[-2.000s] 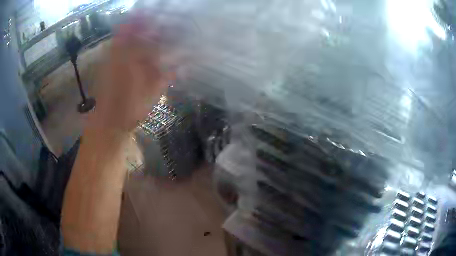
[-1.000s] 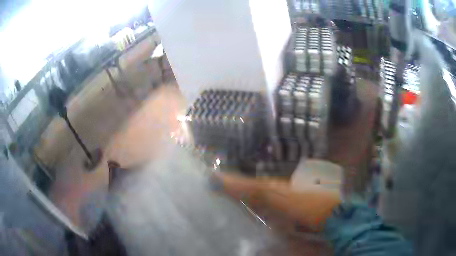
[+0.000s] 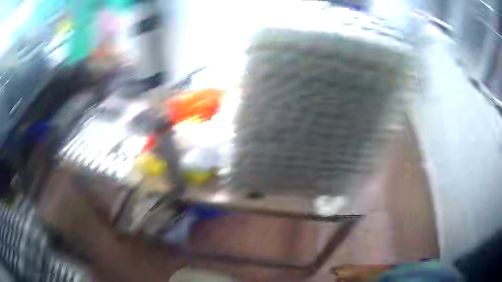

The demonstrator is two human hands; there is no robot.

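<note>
The view is strongly blurred. A large grey-green tray or trayed layer with dense rows (image 3: 325, 110) lies on the worktable ahead, right of centre. Only a small skin-coloured part of my right hand or wrist (image 3: 359, 272) shows at the bottom edge, beside a blue-green sleeve (image 3: 424, 274). It is low and apart from the tray in the picture. Its fingers, and anything in them, cannot be made out. My left hand is out of the picture.
A bright red heap (image 3: 195, 104) and yellow bin parts (image 3: 151, 165) are left of the tray. A dark table frame (image 3: 253, 261) stands below. A white wall (image 3: 459, 148) is at right. Blurred teal and dark shapes, possibly a person, are upper left.
The view has swung from the white pillar and stacked trays to the worktable. The clear sheet-like blur is gone. The blue-green sleeve is now lower, at the bottom edge.
</note>
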